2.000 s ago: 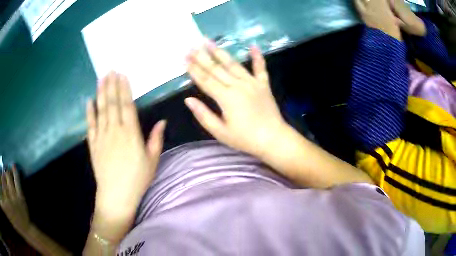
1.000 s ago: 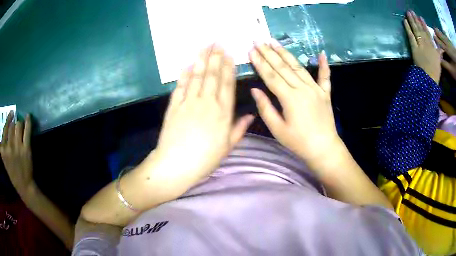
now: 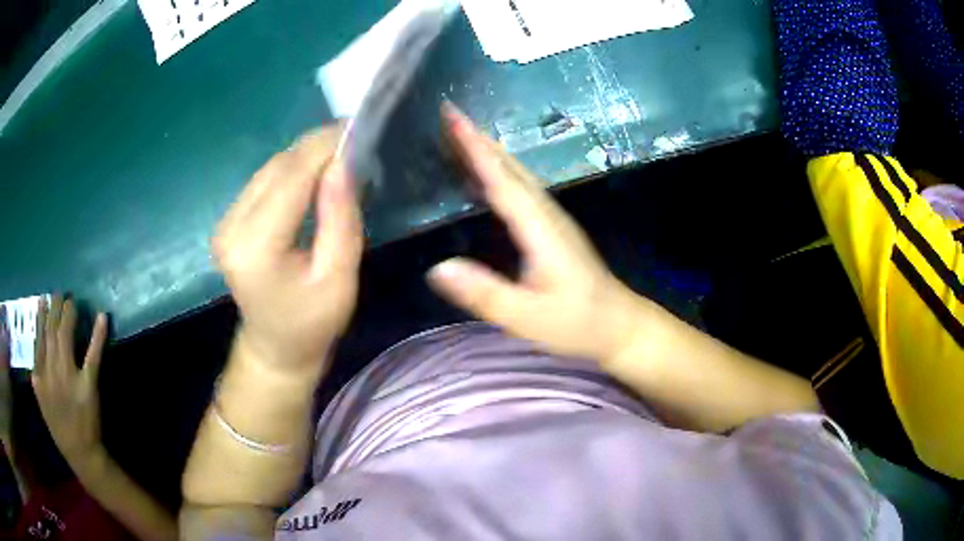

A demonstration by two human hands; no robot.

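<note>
A white part-folded leaflet [image 3: 365,74] is lifted on edge above the green bench, its shaded side towards my right hand. My left hand [image 3: 296,238] pinches its near end between thumb and fingers. My right hand [image 3: 529,248] is open and empty to the right, fingers apart, not touching the leaflet. A flat white sheet stack [image 3: 576,23] lies beyond, at the top of the view, cut off by the edge. The leaflet's far end is blurred.
White printed paper [image 3: 190,19] lies at the bench's far left. At lower left, another person's hand [image 3: 69,370] rests by a printed sheet [image 3: 23,328]. At right, a neighbour's blue dotted sleeve [image 3: 840,85] and yellow garment reach the bench [image 3: 729,90].
Both hands were flat at the near edge of the leaflet on the bench. My left hand has moved left, gripped the leaflet and raised it. My right hand has come off it.
</note>
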